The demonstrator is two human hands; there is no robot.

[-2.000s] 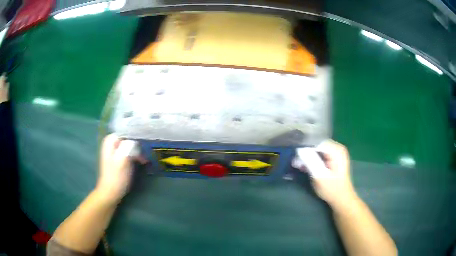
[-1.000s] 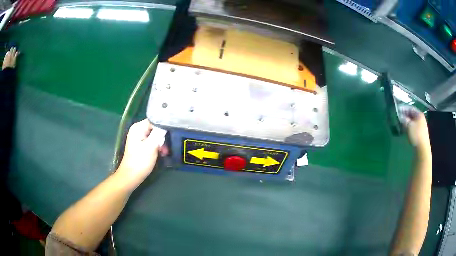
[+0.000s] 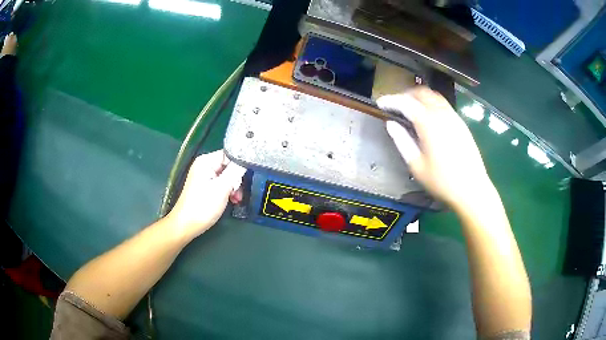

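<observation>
The bench press has a silver-grey plate (image 3: pixel 312 136) above a blue base with a red knob (image 3: pixel 330 221) between yellow arrows. A dark phone housing (image 3: pixel 355 76) with camera rings at its left end lies over the yellow-tan nest (image 3: pixel 393 81) on the orange plate (image 3: pixel 282 72), below the grey upper platen (image 3: pixel 392 46). My right hand (image 3: pixel 432 143), with white fingertip coverings, holds the housing's right end, which its fingers partly hide. My left hand (image 3: pixel 209 192) is at the base's front left corner under the plate, its fingertips partly hidden.
A yellowish hose (image 3: pixel 193 133) curves left of the press. A black pad or box (image 3: pixel 585 226) stands at the right bench edge. A blue panel (image 3: pixel 585 63) is at upper right. Another person's hand (image 3: pixel 9 44) shows at the far left.
My right hand has moved from the far right to the nest with the dark housing. My left hand stays at the base's left corner. The view has shifted, so more of the press's upper part shows.
</observation>
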